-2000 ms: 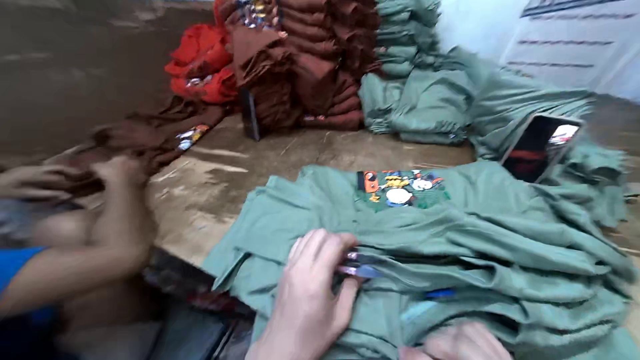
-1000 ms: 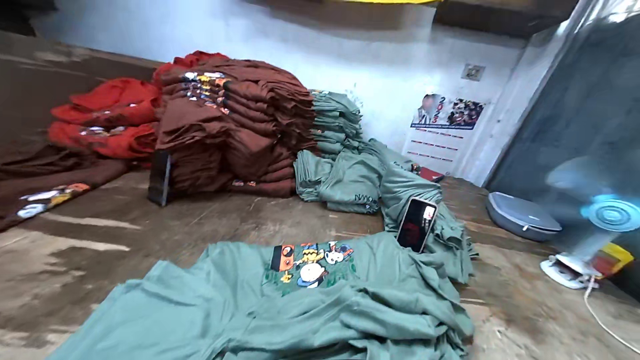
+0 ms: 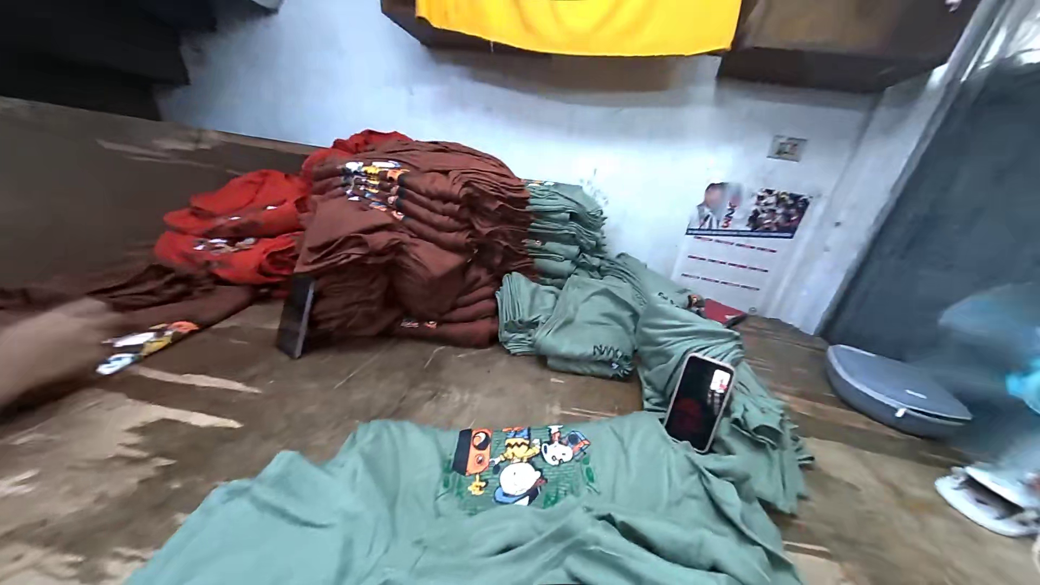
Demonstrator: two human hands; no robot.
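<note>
Neither of my hands shows in the head view now. A green T-shirt [image 3: 390, 496] with a printed cartoon motif [image 3: 520, 467] lies spread and rumpled at the bottom centre. A smartphone [image 3: 699, 402] leans upright against folded green shirts [image 3: 597, 321] at the right. Behind stand a tall stack of brown folded shirts [image 3: 439, 219], a pile of red shirts [image 3: 260, 199] and more stacked green ones. A dark flat device [image 3: 296, 315] leans on the brown stack. At the far left, another person's blurred hand [image 3: 49, 345] is at a brown printed garment [image 3: 203, 305].
The worn wooden table [image 3: 455, 382] holds everything. To the right lie a grey zipped case [image 3: 894, 390] and a blurred fan with a white base [image 3: 987, 500]. A calendar [image 3: 735, 236] hangs on the wall, and yellow cloth [image 3: 585, 24] hangs above.
Two seconds ago my hands were on the green shirt; they have left the view. The view has tilted up and shifted. The other person's hand, absent one second ago, shows again at the left.
</note>
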